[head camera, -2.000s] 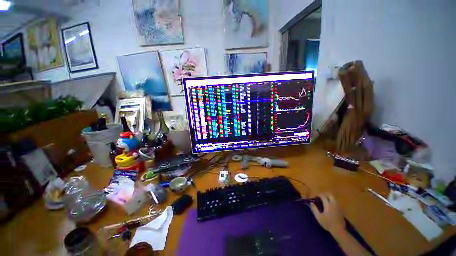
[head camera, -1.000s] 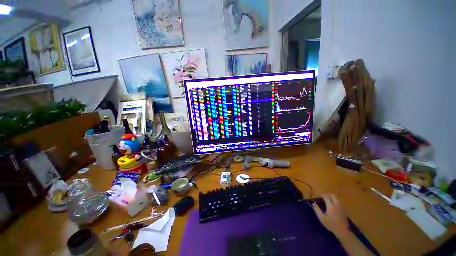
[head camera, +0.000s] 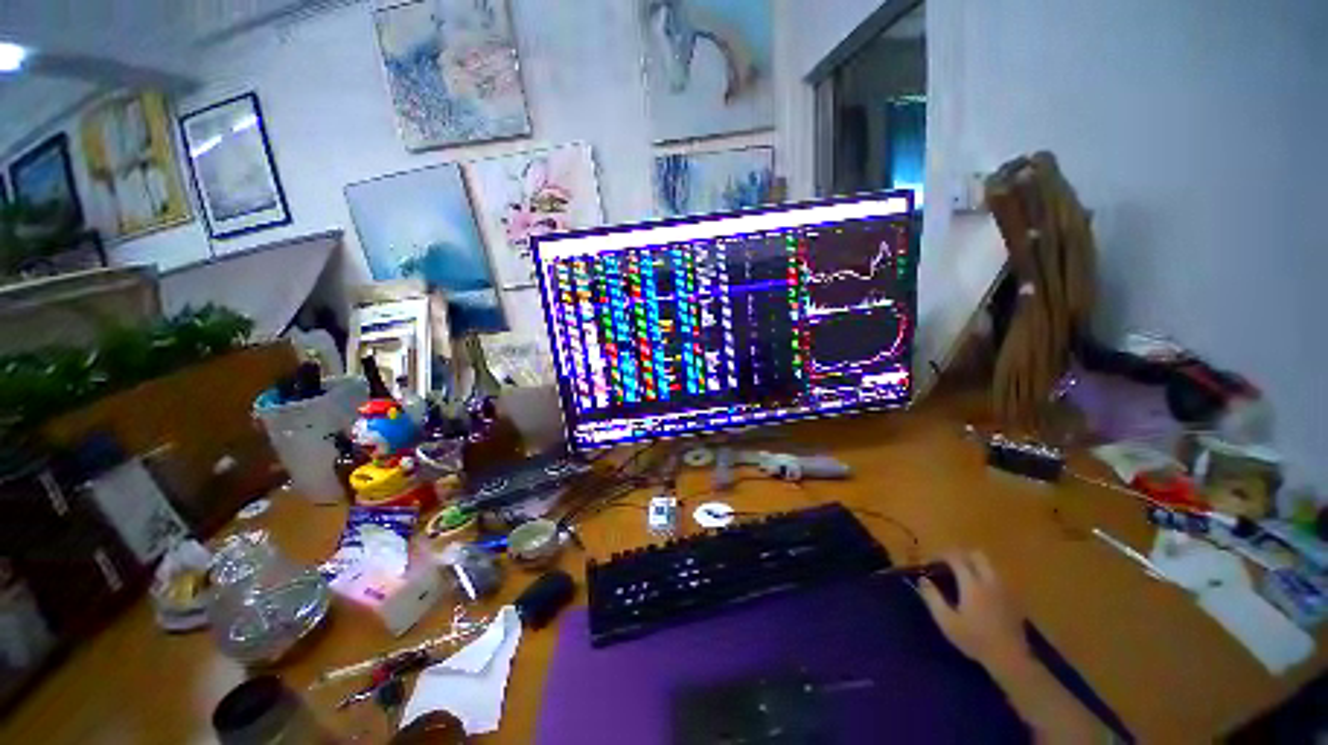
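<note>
My right hand rests at the right end of the desk mat, over a small dark mouse that it mostly covers. My left hand is not in view. The desk mat is purple, with a darker right part and a flat black rectangle at its lower edge. The black keyboard lies just beyond the mat. The monitor behind it shows black panels with coloured columns and line charts.
At left stand a toy figure, a pale tub, a clear glass pot and a dark jar. White paper lies left of the mat. At right are driftwood, a dark box and loose papers.
The camera view has shifted and tilted slightly. My right hand stays over the mouse, and the desk objects keep their places.
</note>
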